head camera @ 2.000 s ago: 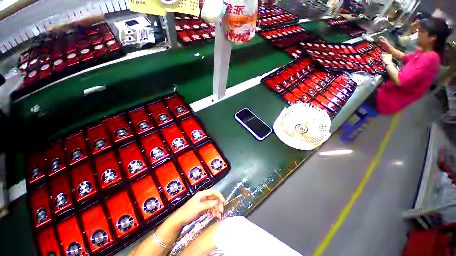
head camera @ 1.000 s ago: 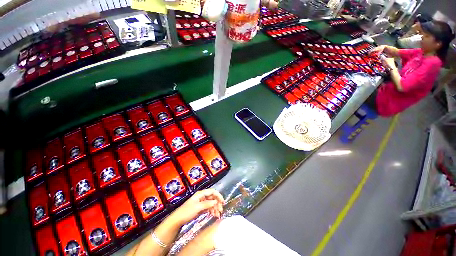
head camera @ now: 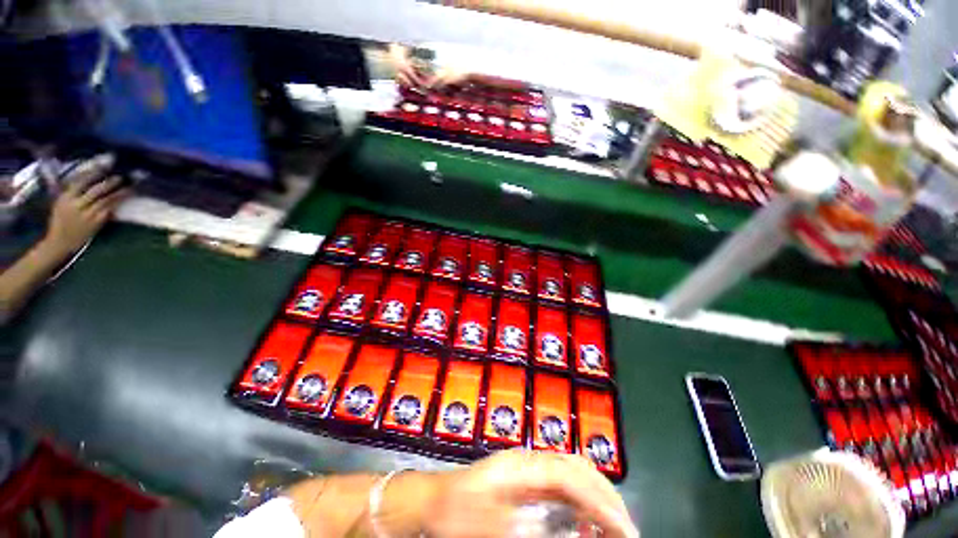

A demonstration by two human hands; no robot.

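A black tray (head camera: 244, 397) of red units (head camera: 460, 401) with round white-and-black emblems lies flat on the green bench in front of me, in three rows. My left hand (head camera: 546, 489) is at the bottom centre, just beyond the tray's near edge. It is blurred and cut off by the picture's edge, so I cannot tell its grip. Its forearm comes from the lower left, with a thin bracelet and a white sleeve. I cannot make out my right hand.
A phone (head camera: 723, 426) and round cream fan (head camera: 832, 499) lie to the right, near another tray (head camera: 877, 410). A blurred white post (head camera: 730, 257) stands behind. Another person's hand (head camera: 84, 210) is by the blue-screen monitor (head camera: 168, 100). More trays stand across the belt.
The view has swung left, so the tray, phone and fan sit further right. The monitor and a person's hand have come in at left; the person in pink has gone out of view.
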